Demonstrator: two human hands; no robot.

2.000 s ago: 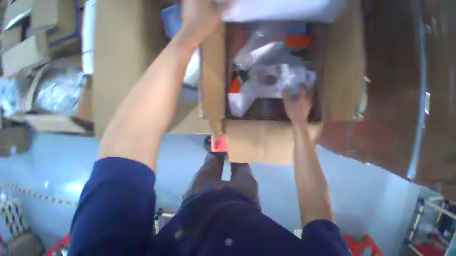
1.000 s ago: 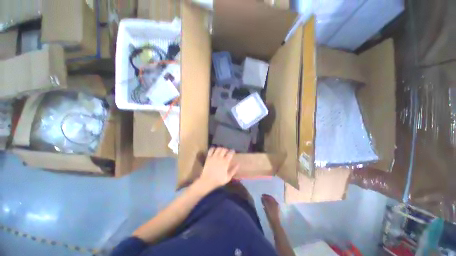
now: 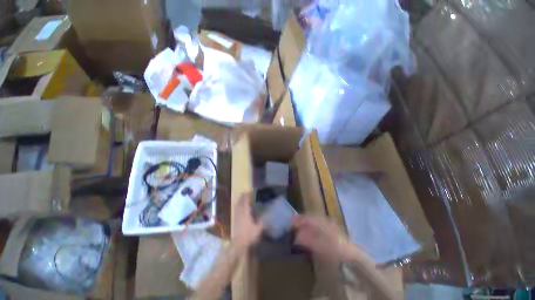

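A narrow open brown carton stands in front of me with its flaps raised. Inside it lie a small white box, something black and a blurred pale square item. My left hand is blurred at the carton's left side, left of the pale item. My right hand is blurred over the carton's right side, its fingertips at the pale item's right edge. I cannot tell whether either hand grips it.
A white plastic tray of black and orange cables sits left. Crumpled white bags lie behind. A carton with a white sheet-like item stands right, white packs under clear plastic behind it. Wrapped stacks rise far right.
The view has shifted, showing more behind the carton. My left hand has left the carton's near edge for its left side. My right hand has come up to the carton. The carton's contents look rearranged.
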